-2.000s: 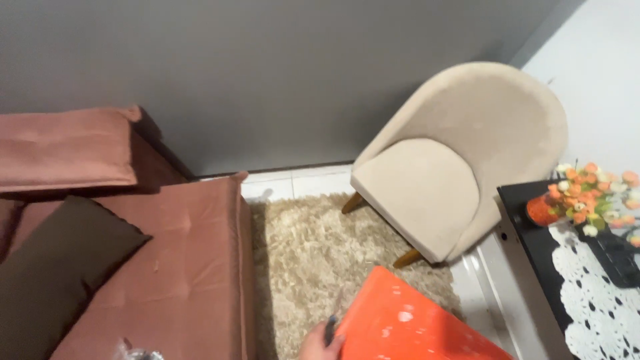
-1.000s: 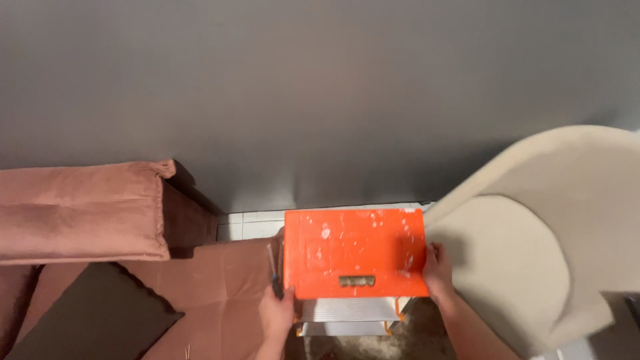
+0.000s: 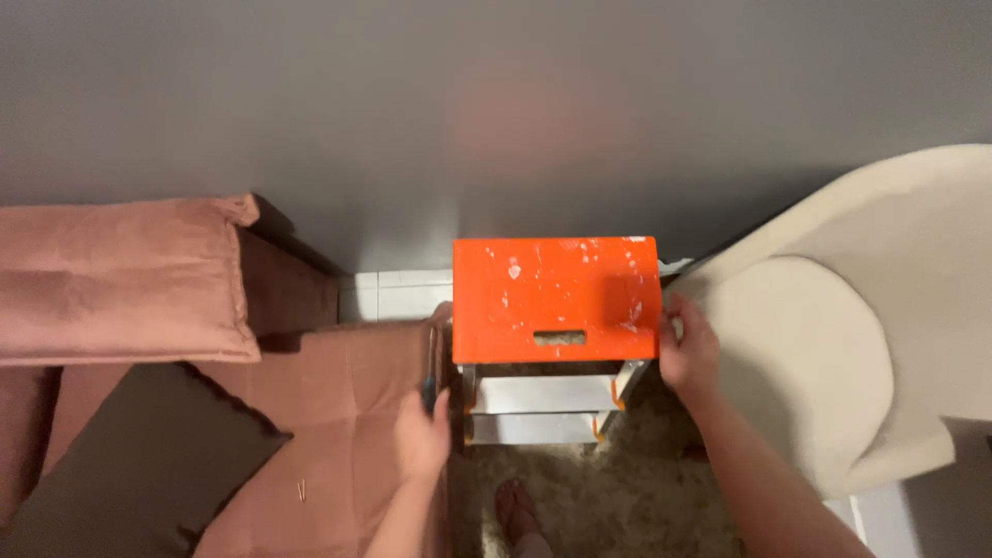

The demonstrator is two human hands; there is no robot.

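A step ladder with a paint-spattered orange top stands upright against the grey wall, its metal steps below the top. My left hand, left of the ladder, is closed around a slim tool with a dark handle; its kind is blurred. My right hand is at the right edge of the orange top, fingers curled; whether it grips the edge cannot be told. A slot is cut in the front part of the top.
On the left is a pink sofa with a dark cushion and two thin small pieces on its seat. A beige armchair stands close on the right. A foot is on the rug before the ladder.
The orange-topped ladder, partly seen at the lower edge two seconds ago, now stands upright by the wall. My left hand has come away from its left edge. The view has shifted.
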